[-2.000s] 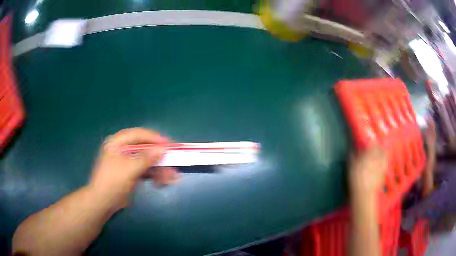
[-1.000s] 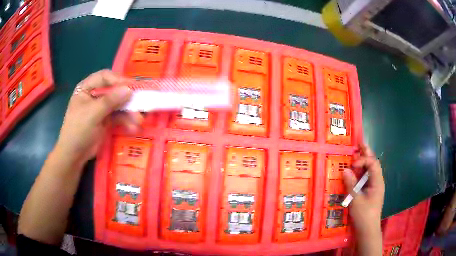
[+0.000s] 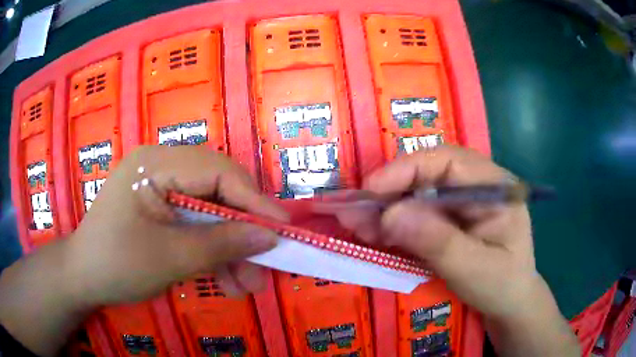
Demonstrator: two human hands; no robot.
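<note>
My left hand (image 3: 188,216) holds a folded white label sheet (image 3: 335,268) with a red edge carrying rows of tiny pale dots. Several small white dots sit on the back of this hand. My right hand (image 3: 446,209) holds dark tweezers (image 3: 481,194), blurred, their tips pointing left just above the red edge. Whether the tips hold a label cannot be told. Below both hands, orange phone housings (image 3: 296,84) lie in two rows in a pinkish-red foam tray (image 3: 238,90). They show speaker slots, silvery metal holders and green bits. The hands and sheet hide parts of the middle housings.
The dark-green bench (image 3: 551,125) shows to the right of the tray. A white sheet (image 3: 33,33) lies at the upper left. Part of another red tray (image 3: 593,322) shows at the lower right. A yellowish blurred object is at the top right edge.
The view has moved closer over the tray. My hands have come together, and the tweezers are now held across the label sheet's red edge. Earlier, the bench was bare where the tray lies.
</note>
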